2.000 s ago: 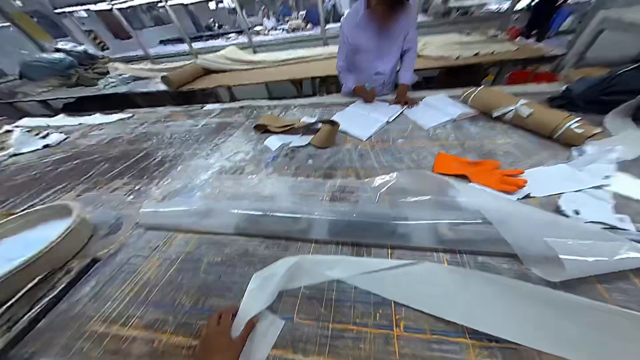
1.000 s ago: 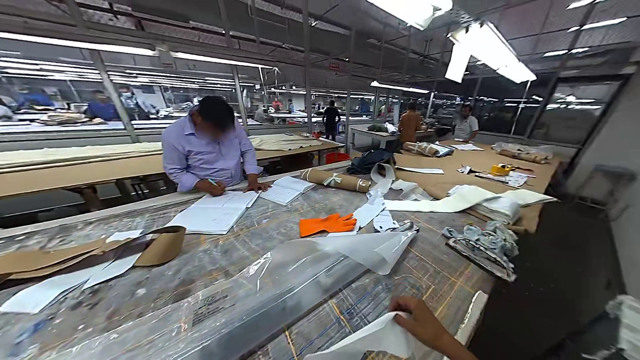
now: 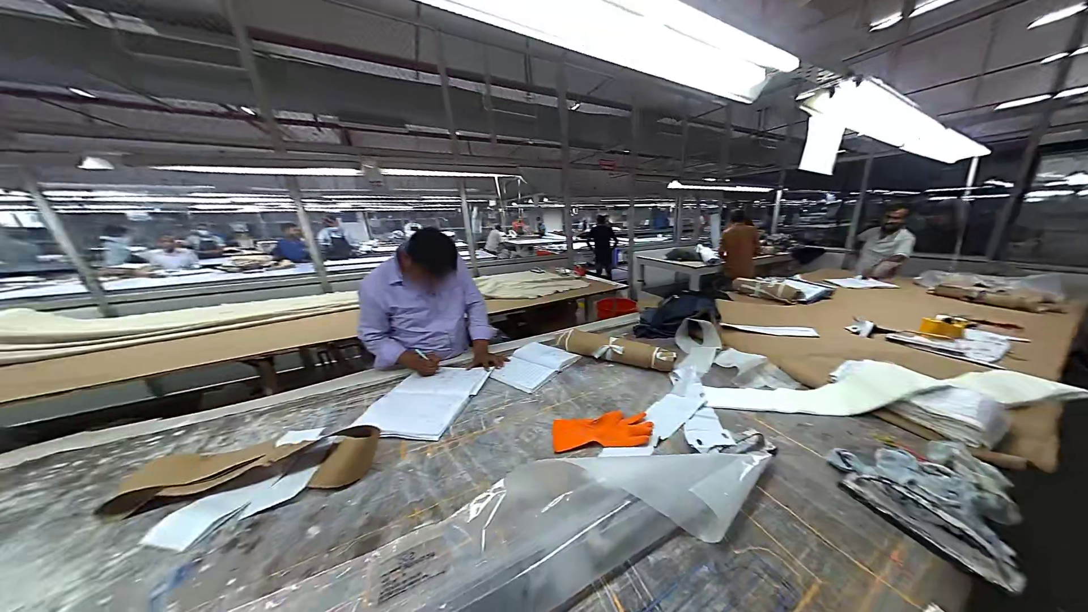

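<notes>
Neither of my hands shows in the head view now. A sheet of clear plastic (image 3: 595,510) lies across the near part of the worn table (image 3: 476,463), one corner folded over. Beyond it rests an orange glove (image 3: 602,431) beside white paper pieces (image 3: 676,412). Strips of brown paper (image 3: 195,476) curl at the left, with a white strip (image 3: 234,507) among them. Open notebooks (image 3: 425,404) lie at the far edge, where a person in a lilac shirt (image 3: 416,310) holds a pen to a page.
A tied brown roll (image 3: 616,349) lies near the far edge. Rumpled cloth pieces (image 3: 931,501) sit at the right corner. Behind them, a brown-covered table (image 3: 926,340) bears long white strips (image 3: 816,398), a yellow object (image 3: 942,326) and wrapped bundles. Another person (image 3: 886,246) stands behind that table.
The view has swung up and to the right. A hand holding a white strip at the bottom of both earlier frames is out of view now.
</notes>
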